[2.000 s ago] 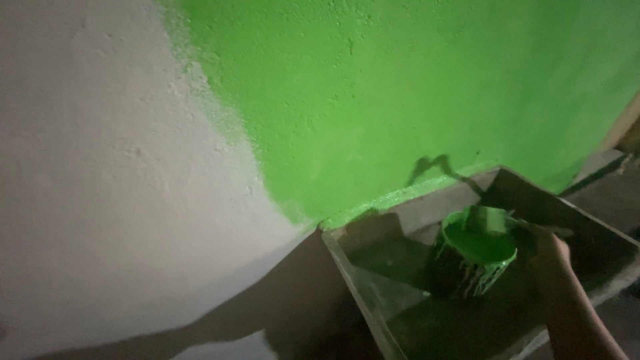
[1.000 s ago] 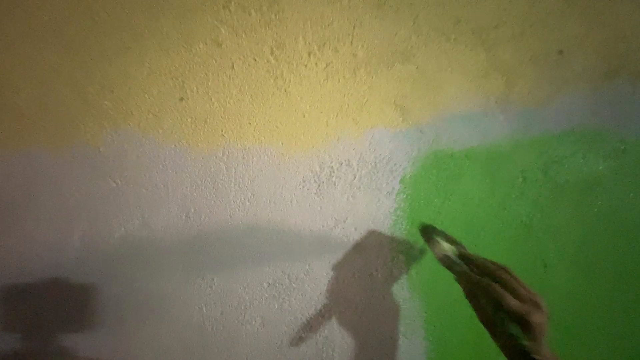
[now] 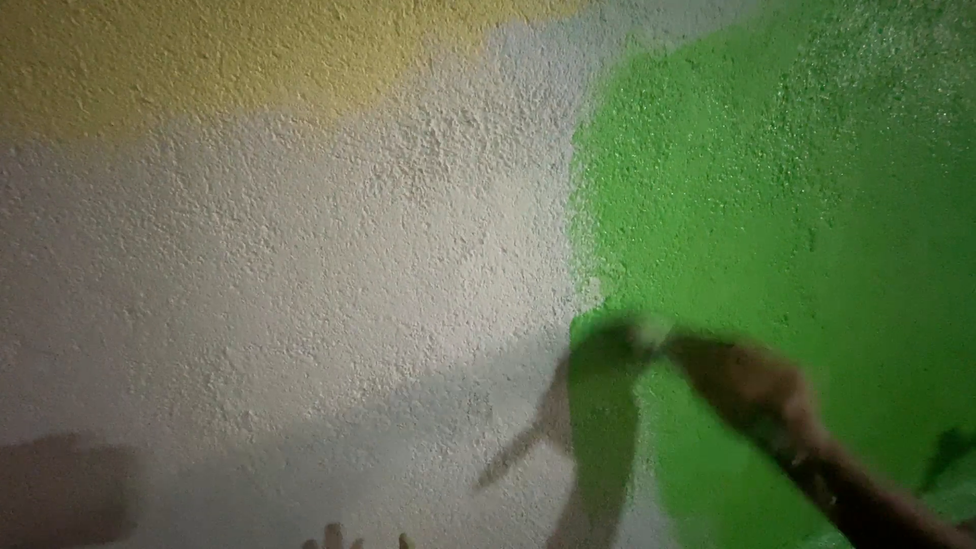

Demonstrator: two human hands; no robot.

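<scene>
My right hand reaches in from the lower right, closed around a paintbrush, blurred by motion. The brush's bristle end lies at the left border of the green paint on a rough plaster wall. Left of that border the wall is whitish. A fresh green strip runs downward below the bristles, partly under the arm's shadow. At the bottom edge, only the fingertips of my left hand show, spread apart; no object is visible in them.
Yellow paint covers the wall's upper left, with an uneven lower edge. Shadows of the arm and of a blocky shape fall across the whitish part. A dark green shape shows at the right edge.
The brush was at the green paint bucket in the tray two seconds ago; now it is at the wall. A green strip has appeared below the brush. The fingertips have come in at the bottom.
</scene>
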